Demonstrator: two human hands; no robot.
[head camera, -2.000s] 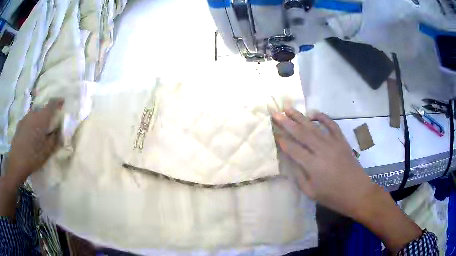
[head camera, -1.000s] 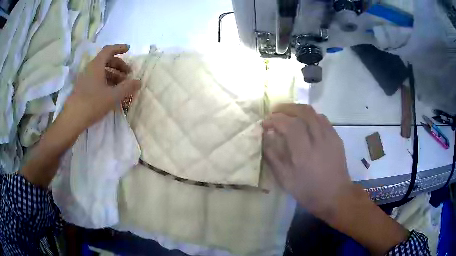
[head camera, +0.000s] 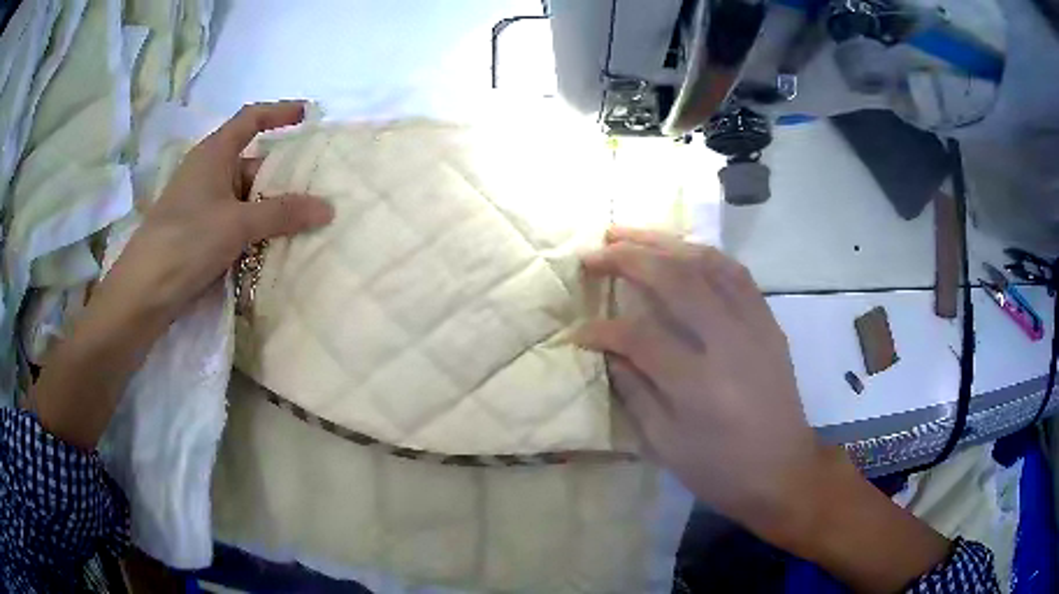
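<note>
The cream diamond-quilted panel (head camera: 430, 313) lies flat over a larger cream channel-quilted panel (head camera: 453, 516), with a thin brown piping strip (head camera: 406, 453) along its lower edge. My left hand (head camera: 197, 221) grips the panel's left edge, thumb on top, beside small brown-gold marks. A white backing flap (head camera: 174, 441) hangs folded below it. My right hand (head camera: 708, 371) is at the panel's right edge, with thumb and fingertips on the cloth; a firm pinch cannot be told. The panel's upper right edge runs under the lit needle area (head camera: 627, 110) of the sewing machine.
Layered cream pieces (head camera: 70, 163) lie at the left. A round dark knob (head camera: 743, 180) stands beside the foot. A dark flat pad (head camera: 894, 163), brown scraps (head camera: 877, 339), a pink-and-blue tool (head camera: 1013, 304) and a black cord (head camera: 963, 337) are at the right. A measuring tape (head camera: 929, 435) edges the table.
The diamond-quilted panel's left side has spread leftwards and lies flatter. My left hand has moved slightly left with its thumb on the panel. My right hand's fingers have shifted onto the panel's right edge.
</note>
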